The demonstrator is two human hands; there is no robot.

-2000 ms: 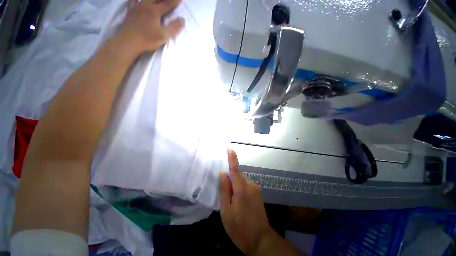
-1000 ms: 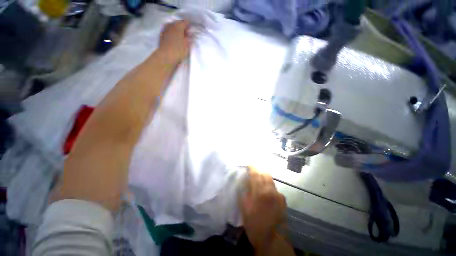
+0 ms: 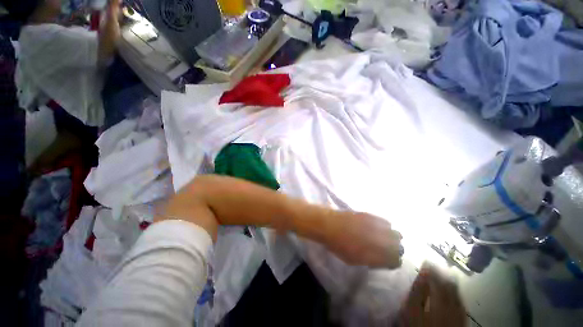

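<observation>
The white garment piece point(image 3: 345, 140) lies spread over the table, glaring in the lamp at its right side. It has a red fabric part point(image 3: 259, 90) and a green fabric part point(image 3: 245, 163). My left hand point(image 3: 371, 241) is on the cloth left of the presser foot point(image 3: 451, 254), blurred, fingers curled; its grip is unclear. My right hand point(image 3: 435, 300) is blurred at the bottom, just below the presser foot; what it holds is unclear. The sewing machine point(image 3: 511, 191) stands at the right.
Blue-grey cloth point(image 3: 505, 57) is heaped at the upper right. A box tray point(image 3: 240, 54) is at the back. Piles of white pieces point(image 3: 131, 163) lie at the left. Another person's hand point(image 3: 110, 29) shows at the upper left near a second machine.
The view has swung left, so the machine sits farther right. My left hand has come from the cloth's far part down beside the needle area. The red and green parts are now uncovered.
</observation>
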